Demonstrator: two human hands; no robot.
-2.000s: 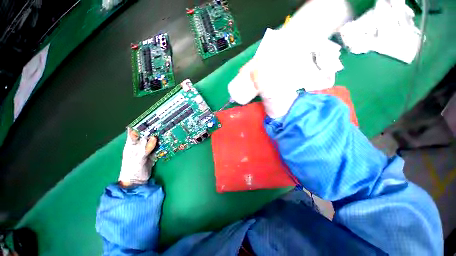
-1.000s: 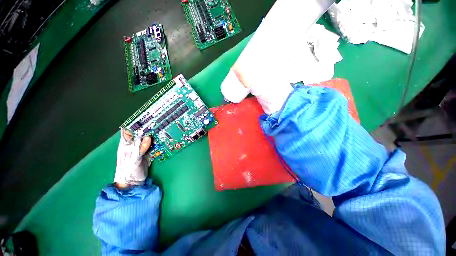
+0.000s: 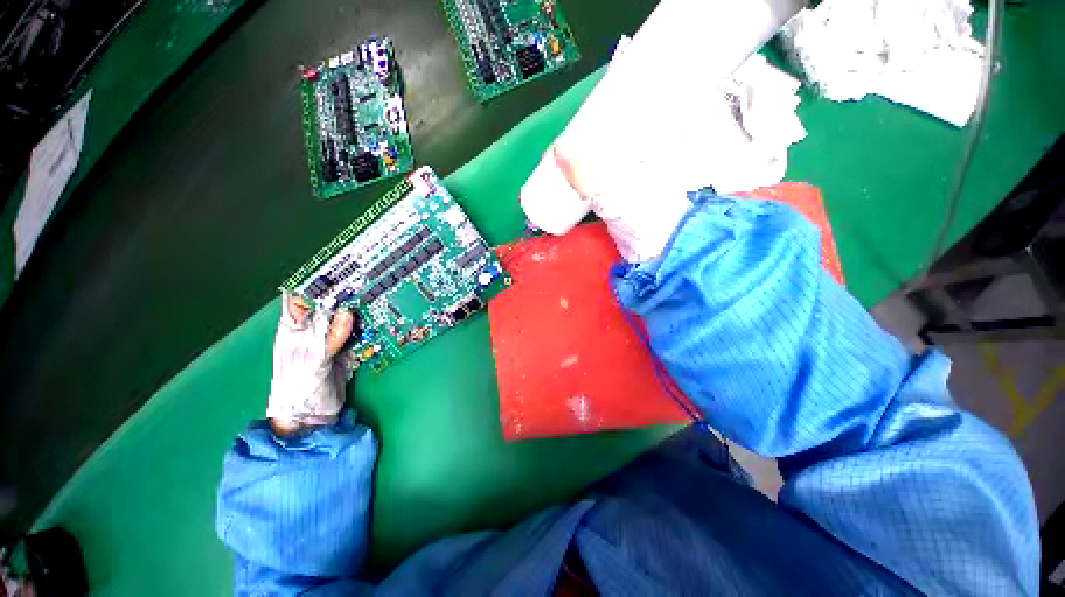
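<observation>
My gloved left hand [image 3: 311, 356] grips the lower left corner of a green circuit board [image 3: 403, 274], with thumb and fingertips at its edge. The board lies tilted at the edge between the green bench and the dark belt. My gloved right hand [image 3: 619, 192] holds a thick white dispensing tube [image 3: 672, 93] over the red pad [image 3: 572, 350]. The tube's front end points down-left, right of the board and apart from it. Its nozzle tip cannot be made out clearly. The tube's rear end is cut off by the top edge.
Two more green boards [image 3: 356, 120] lie on the dark belt [image 3: 175, 222]; the farther one [image 3: 508, 41] is cut off by the top edge. Crumpled white sheets [image 3: 893, 58] lie on the green bench [image 3: 432, 501] beyond the pad. A thin hose [image 3: 976, 152] runs down at the right.
Since the first frame, the tube has swung from a blurred pose to a clearer one, and its front has moved slightly up-left. The left hand keeps hold of the board. The view has shifted slightly.
</observation>
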